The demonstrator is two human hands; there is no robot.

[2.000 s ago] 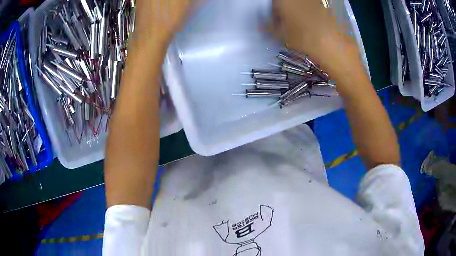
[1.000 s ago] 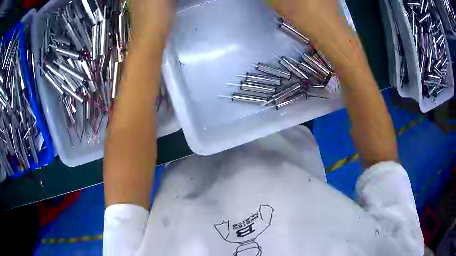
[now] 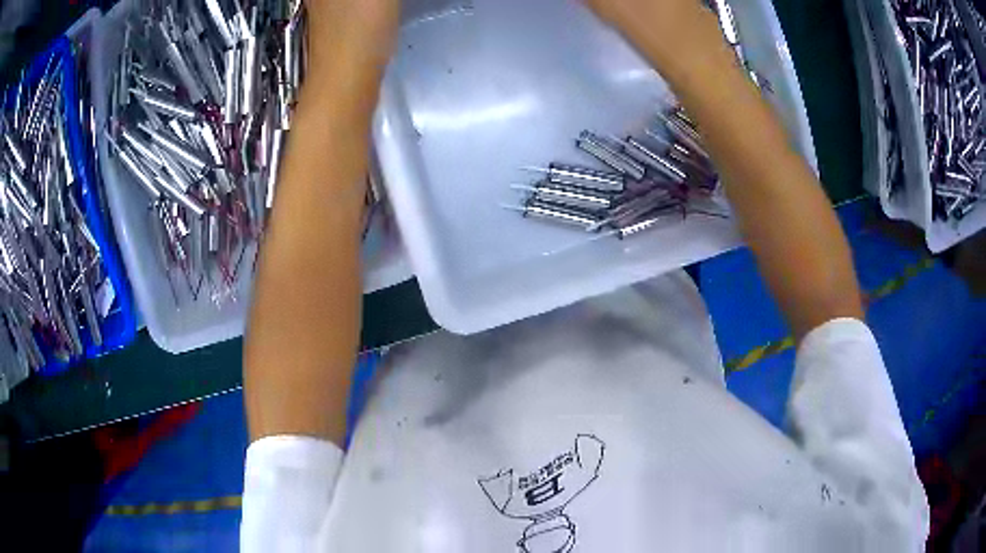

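Note:
A white parts tray (image 3: 460, 308) lies in front of me with a small cluster of silver wired metal cylinders (image 3: 584, 192) at its right side. My left forearm crosses its left rim and my left hand (image 3: 351, 9) is cut off by the top edge. My right forearm crosses the tray's right part, over some cylinders, and my right hand (image 3: 643, 13) is also cut off at the top. The fingers of both hands are out of the picture, so what they hold is hidden.
A second white tray (image 3: 168, 324), full of wired cylinders, stands left, partly behind my left forearm. A blue-rimmed tray (image 3: 108, 270) of cylinders is at far left. Narrow white side trays (image 3: 919, 205) with silver pieces stand at right. The dark green bench edge (image 3: 141, 394) runs below the trays.
My right hand has moved up from over the tray towards the top edge. The cylinders in the tray lie slightly differently. The whole view has shifted a little.

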